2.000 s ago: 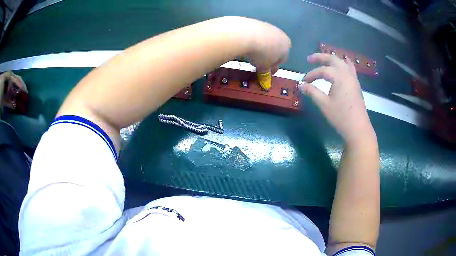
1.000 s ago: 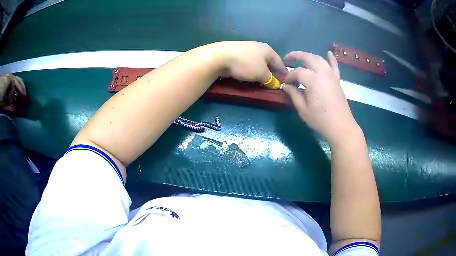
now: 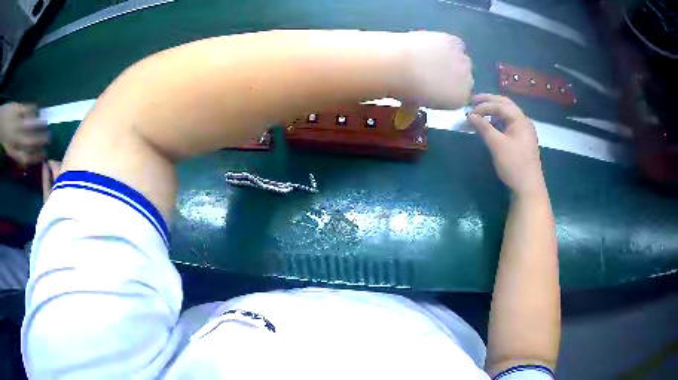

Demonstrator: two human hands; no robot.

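Observation:
A reddish-brown jig stack lies on the green surface, with small bright-centred squares along its top. My left hand reaches over its right end; the yellow finger cot on the thumb is over the rightmost position, which it hides. The fingers are curled and whether they hold anything cannot be told. My right hand is just right of the stack, thumb and forefinger close together near a tiny silvery bit. A bent silver ribbed magnet stick lies nearer to me.
A single jig lies farther off at the right. Part of another jig shows under my left forearm. Another person's hand is at the far left. White stripes run along the green surface, scuffed before me.
Since one second ago, my left hand has moved right and farther away, its thumb over the stack's end. My right hand has moved right, off the stack. The magnet stick appears slightly further left.

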